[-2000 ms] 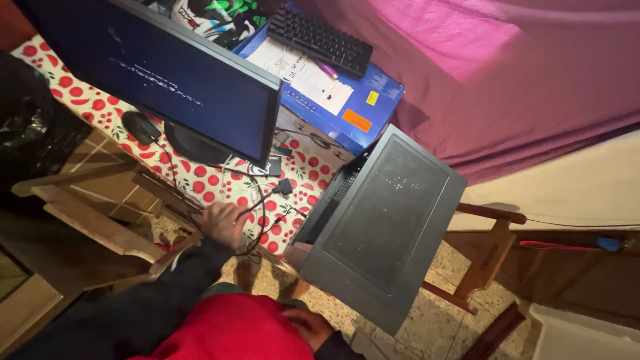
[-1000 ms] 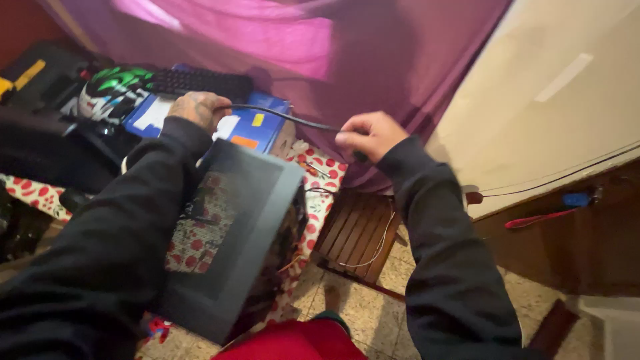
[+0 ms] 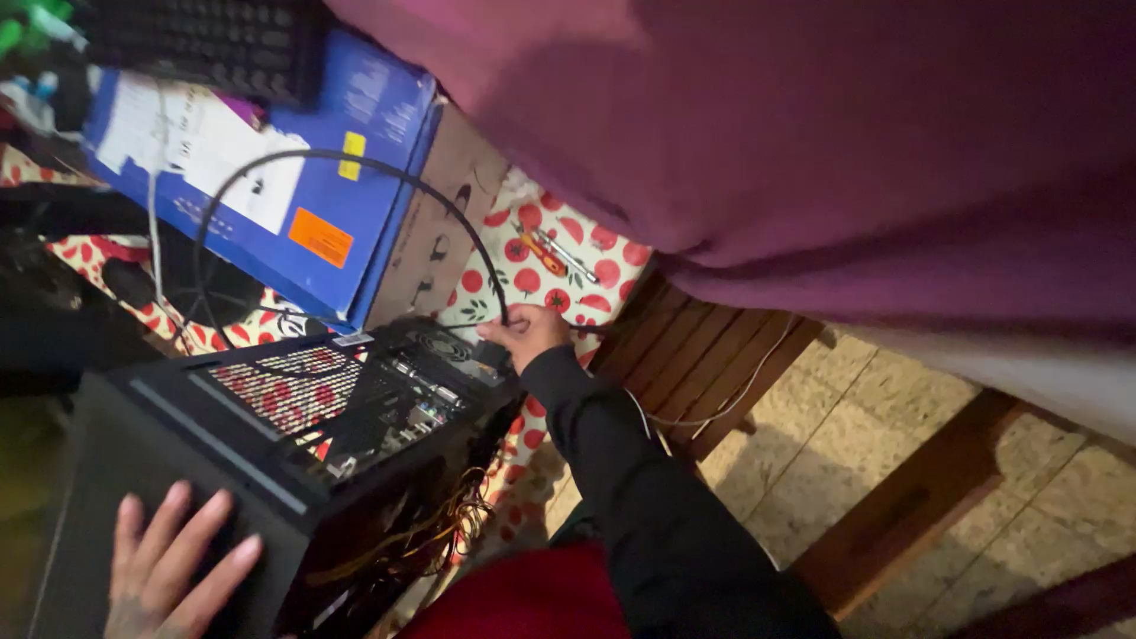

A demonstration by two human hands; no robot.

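A black desktop computer case stands tilted in view at the lower left, its rear with ports, vents and a fan grille facing up and away. My left hand lies with spread fingers on the case's dark panel. At the far rear corner, my right hand grips the end of a thick black cable, close to the power supply. The cable loops up over a blue box and back down behind the case. Whether its plug sits in the socket cannot be told. Loose thin wires hang from the case's open side.
A blue cardboard box bears papers and a black keyboard. An orange-handled tool and a slim metal tool lie on the fruit-patterned tablecloth. A slatted wooden chair stands right, below a purple curtain.
Both hands held the cable stretched above the case one second ago. My left hand has moved onto the case, and my right hand is now at its rear. The case has turned, showing its back.
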